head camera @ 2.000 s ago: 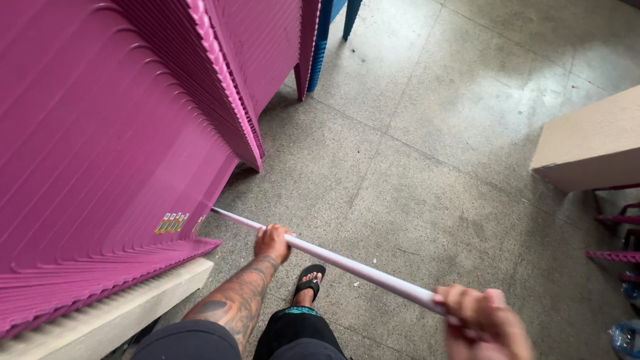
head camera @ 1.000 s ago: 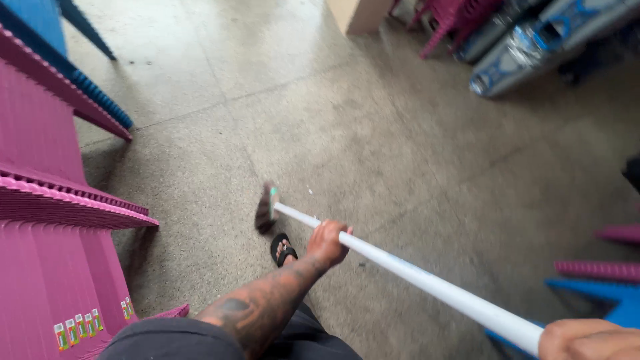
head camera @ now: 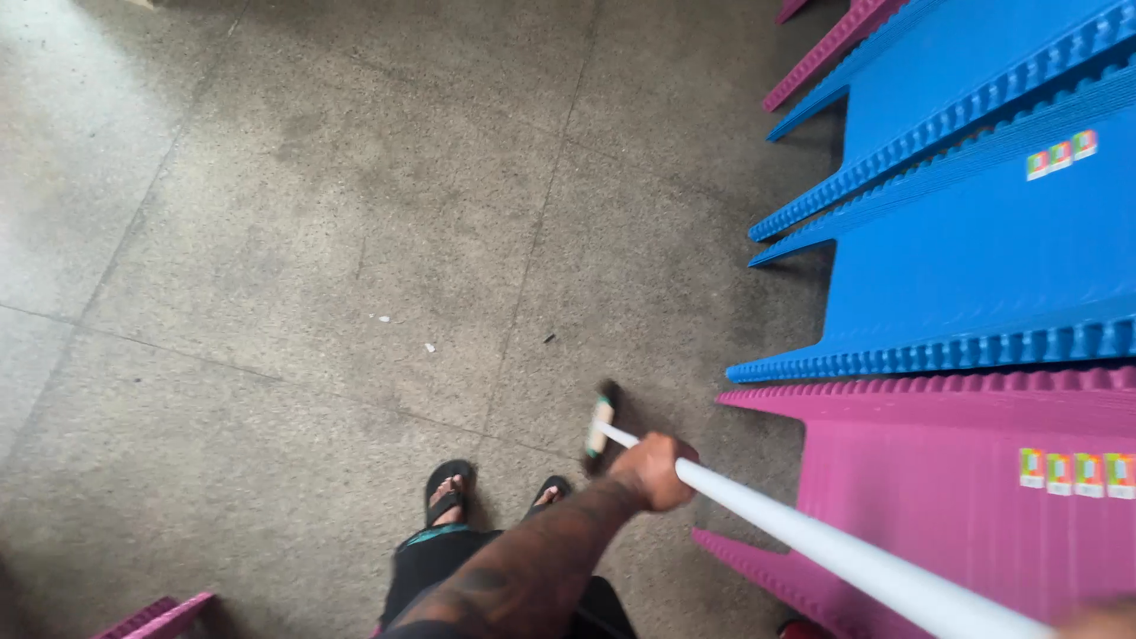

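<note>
A push broom's white pole (head camera: 825,541) runs from the lower right down to its head (head camera: 602,424), which is on the floor just ahead of my feet and partly blurred. My left hand (head camera: 657,470) is closed around the pole a short way above the head. At the bottom right edge my right hand (head camera: 1100,617) shows only as a blurred part at the pole's upper end; its fingers are out of sight. Small white scraps (head camera: 430,348) and a dark bit (head camera: 548,338) lie on the concrete floor.
Stacked blue plastic tables (head camera: 958,266) and stacked pink ones (head camera: 905,515), both with stickers, line the right side, their legs jutting toward the broom. Another pink piece (head camera: 169,617) is at the lower left. My sandalled foot (head camera: 448,493) is left of the broom head.
The view has swung right, from the pink stacks on the left to blue and pink stacks on the right. The broom head, hidden at first, now shows on the floor. My left hand stays on the pole.
</note>
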